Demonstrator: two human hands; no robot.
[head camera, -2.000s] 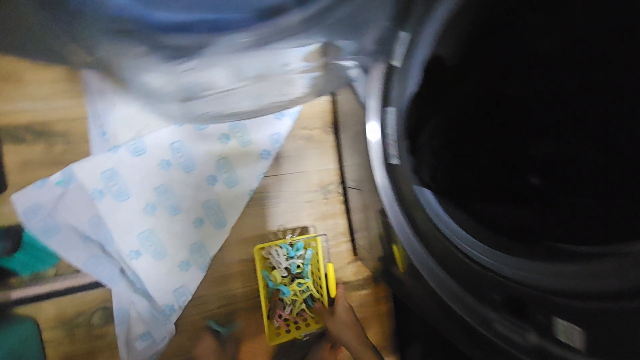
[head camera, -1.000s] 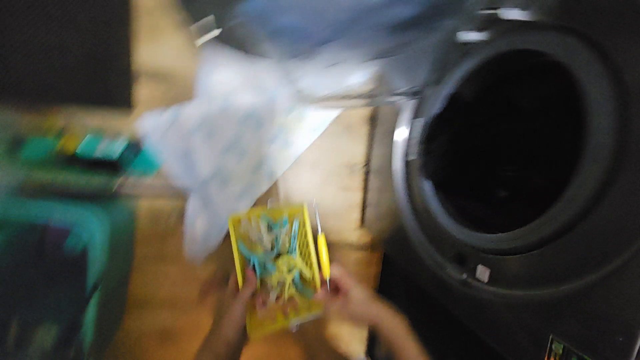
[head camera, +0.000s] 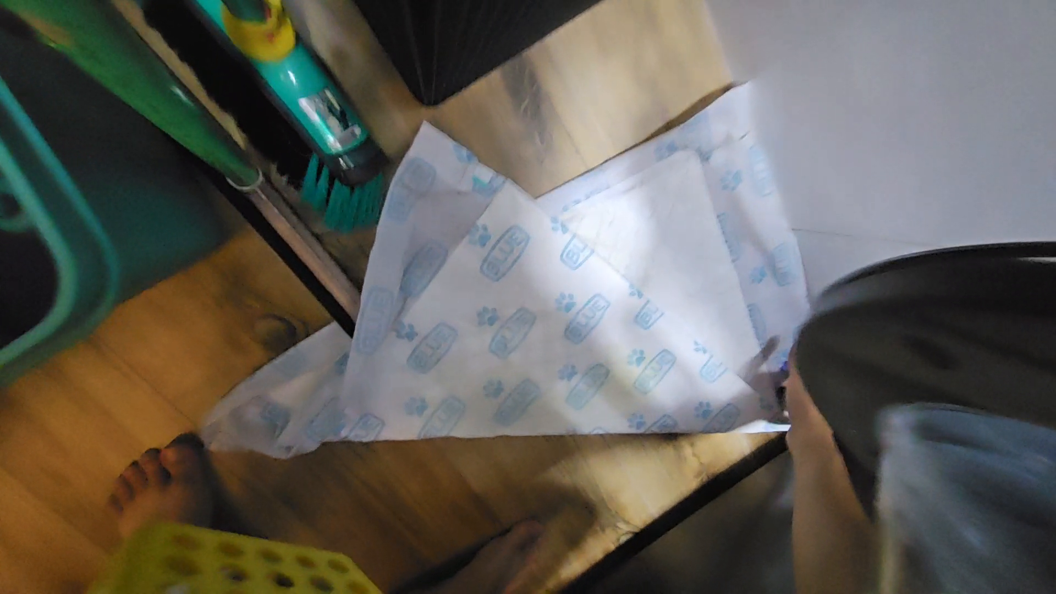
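At the lower left, the rim and perforated side of a yellow plastic basket point(head camera: 239, 565) show; its contents are out of sight. My left hand is not in view. At the right, my right hand point(head camera: 802, 404) is partly hidden by the dark round door point(head camera: 932, 346) of a front-loading machine, and its forearm runs down beside that door. Its fingers are beside the right corner of a white sheet point(head camera: 536, 330) with blue paw and oval prints. Whether they touch the sheet or the door cannot be told. The sheet lies folded and creased on the wood-look floor.
A teal-bristled brush point(head camera: 342, 186) and a green handle point(head camera: 190, 124) lie at the upper left, near a teal-rimmed container point(head camera: 91, 264). Bare feet point(head camera: 161, 487) stand at the bottom. A black panel point(head camera: 462, 41) is at the top, a pale surface point(head camera: 899, 124) at upper right.
The basket of clothespins, held in both hands a second ago, now shows only its edge at the lower left. My right hand has left it and is by the machine door. The view has shifted strongly.
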